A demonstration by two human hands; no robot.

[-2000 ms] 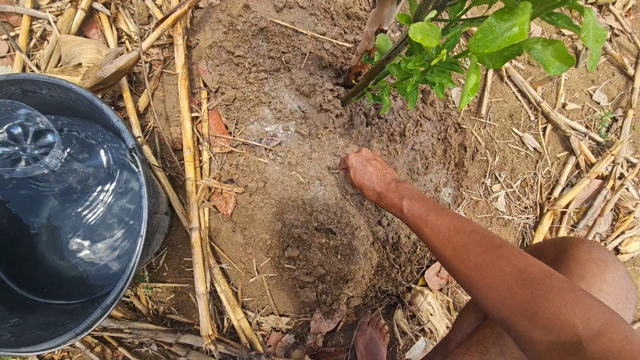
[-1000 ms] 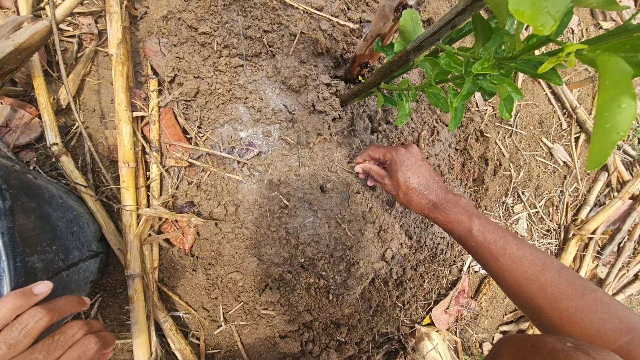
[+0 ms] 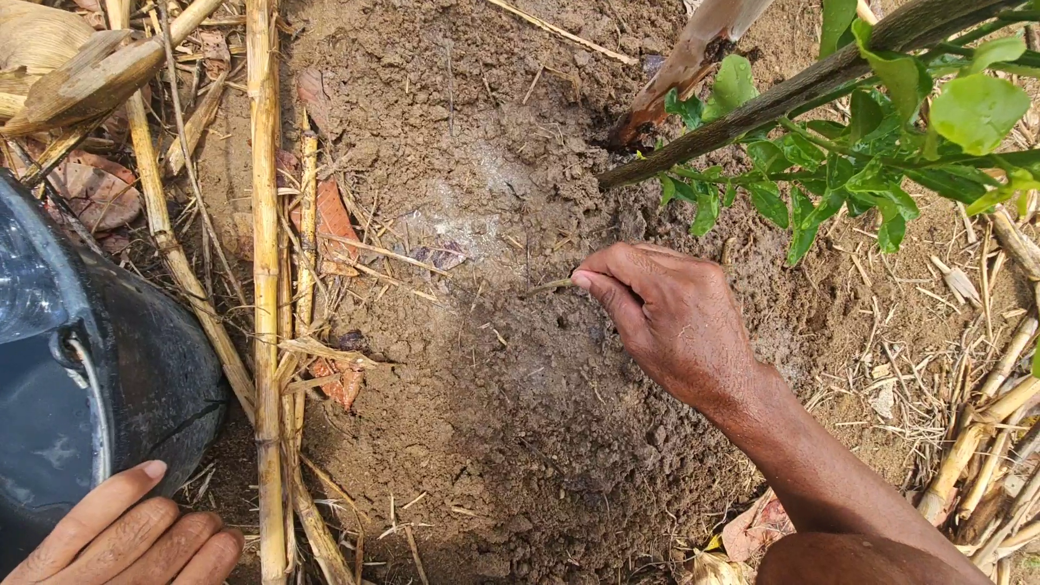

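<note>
My right hand point(image 3: 670, 321) pinches a thin twig point(image 3: 551, 287) between thumb and forefinger, its tip close to the damp soil point(image 3: 487, 382). Just above the hand, a young plant's woody stem point(image 3: 772, 110) with green leaves leans up to the right from the ground. At the lower left my left hand point(image 3: 138, 532) lies beside the black bucket point(image 3: 154, 366), fingers extended and holding nothing visible. Water stands in the bucket, and a clear plastic vessel point(image 3: 24, 276) shows at its upper left. A whitish patch point(image 3: 471, 219) marks the soil left of the stem.
Dry cane stalks point(image 3: 266, 244) run lengthwise between the bucket and the damp soil. More dry stalks point(image 3: 975, 439) lie at the right edge. A brown stump point(image 3: 678, 73) stands near the stem, and dry reddish leaves point(image 3: 333, 227) lie beside the stalks. My bent knee point(image 3: 861, 561) is at the bottom right.
My left hand, absent two seconds ago, has come into view at the lower left. My right hand stays low over the soil, with the twig now plainly visible. The view has shifted.
</note>
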